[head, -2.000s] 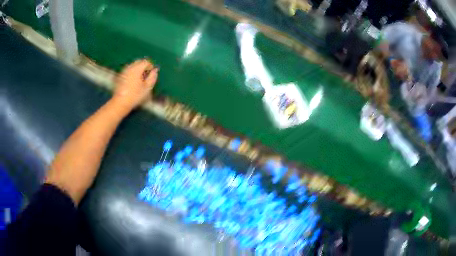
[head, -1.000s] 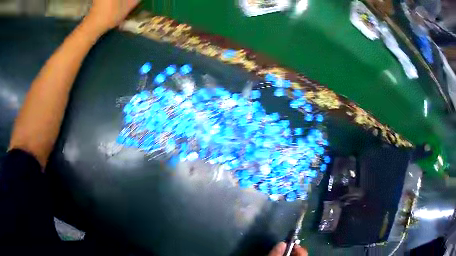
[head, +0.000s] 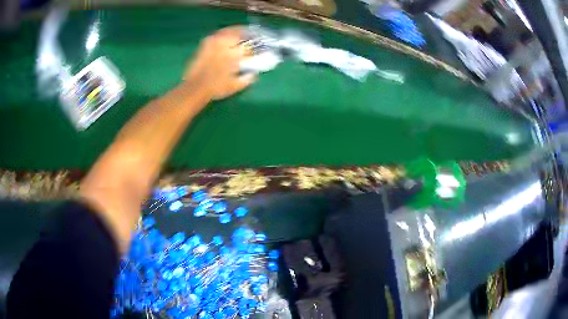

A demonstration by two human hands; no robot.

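Observation:
My left hand [head: 222, 64] reaches over the green conveyor belt and its fingers are on a white socket housing [head: 260, 56], which is blurred and partly hidden by the hand. A bagged white cord [head: 339, 61] trails from that housing to the right. Another white housing [head: 93, 92] with a yellow part inside lies on the belt at the left. A big pile of blue disc components [head: 193, 274] lies on the dark bench below, partly behind my left forearm. My right hand is not in view.
A chipped, rusty rail [head: 299, 177] runs between belt and bench. A black box [head: 361, 255] stands right of the pile, with a green solder reel [head: 436, 182] behind it. More bagged items [head: 470, 50] lie beyond the belt at the upper right.
The view has turned right. My left hand has moved from the rail out over the belt onto a housing. My right hand, at the bottom edge one second ago, has left the picture.

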